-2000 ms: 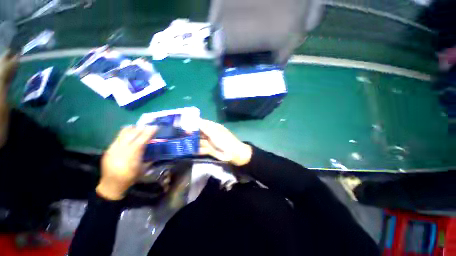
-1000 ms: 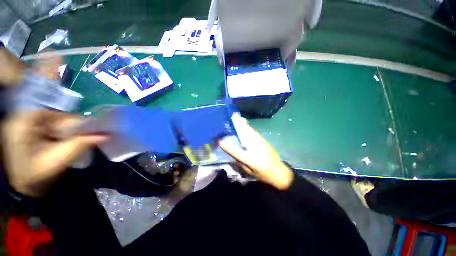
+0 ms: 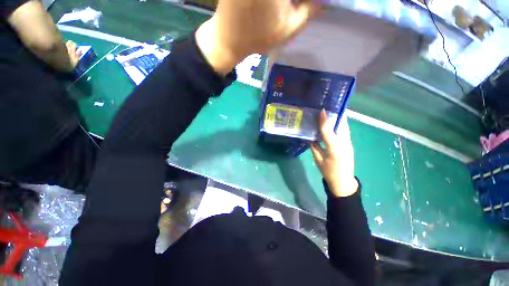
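A dark blue retail box (image 3: 307, 89) with a yellow label on its pale lower part lies over the green bench in the middle, in front of a grey upright panel. A dark blue box side shows just under it. My right hand (image 3: 337, 153) grips its lower right side, with a finger on the face and the thumb below. My left hand (image 3: 251, 28) is raised at the top edge, left of and above the box. It is blurred and cut off, and whether it holds anything cannot be told.
The green bench (image 3: 240, 151) runs across the view. White-and-blue open boxes (image 3: 139, 60) lie partly behind my left arm. A person's hand (image 3: 72, 53) is at a small blue box at the left. Stacked blue boxes (image 3: 494, 181) stand at the right edge. A red stool (image 3: 22, 240) is at lower left.
The view has turned. My left hand has gone from the lower left up to the top edge. My right hand has moved up and right to the box at the grey panel. The blue box between my hands no longer shows there.
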